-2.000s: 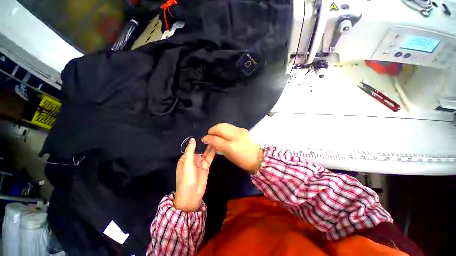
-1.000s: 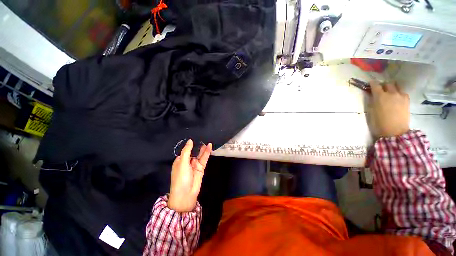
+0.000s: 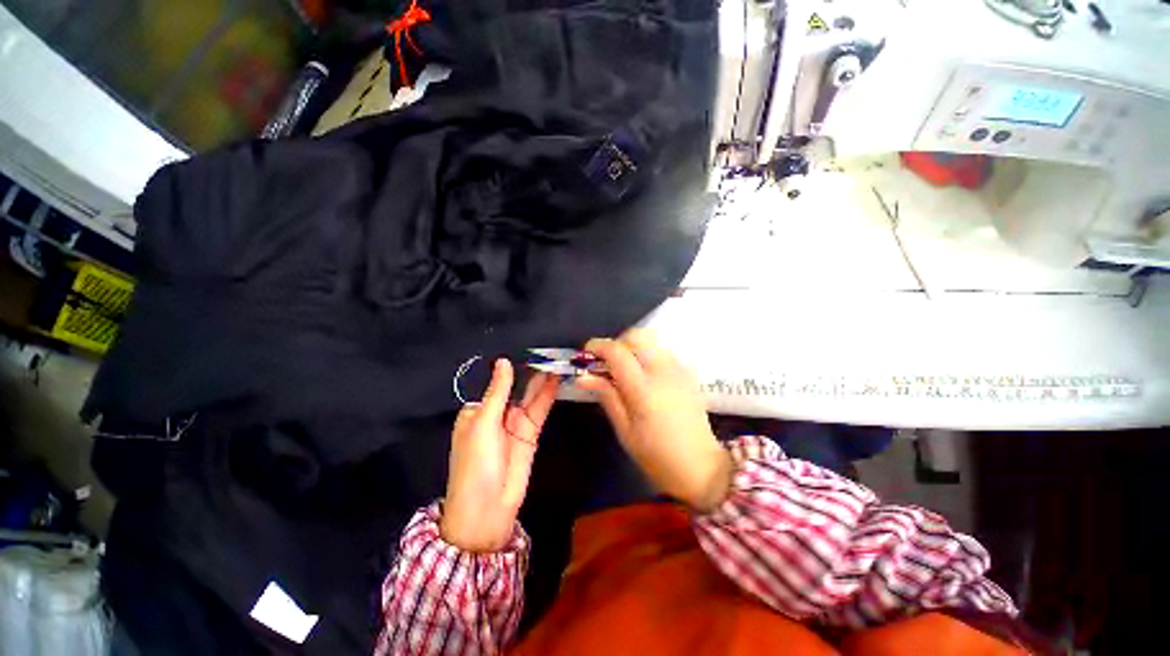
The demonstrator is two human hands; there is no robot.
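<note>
The black garment (image 3: 295, 256) lies left of the machine and hangs over the table edge, with a small emblem label (image 3: 613, 165) on it. My left hand (image 3: 491, 449) is at the garment's near edge, thumb and fingers around a bit of black cloth. A pale loose thread (image 3: 459, 379) curls beside its thumb, and a thin reddish thread crosses its fingers. My right hand (image 3: 654, 410) grips the thread snips (image 3: 561, 363), blades pointing left, close to my left fingertips. Whether the blades touch the thread cannot be told.
The white sewing machine (image 3: 898, 90) stands at the upper right, its needle area (image 3: 774, 167) at the garment's right edge. The table has a printed ruler (image 3: 924, 386) along its front. A red-orange tie (image 3: 407, 28) lies at the back. A white tag (image 3: 282, 613) is on the hanging cloth.
My right hand took the snips from the machine bed and moved left with them to my left hand. My left hand has barely moved.
</note>
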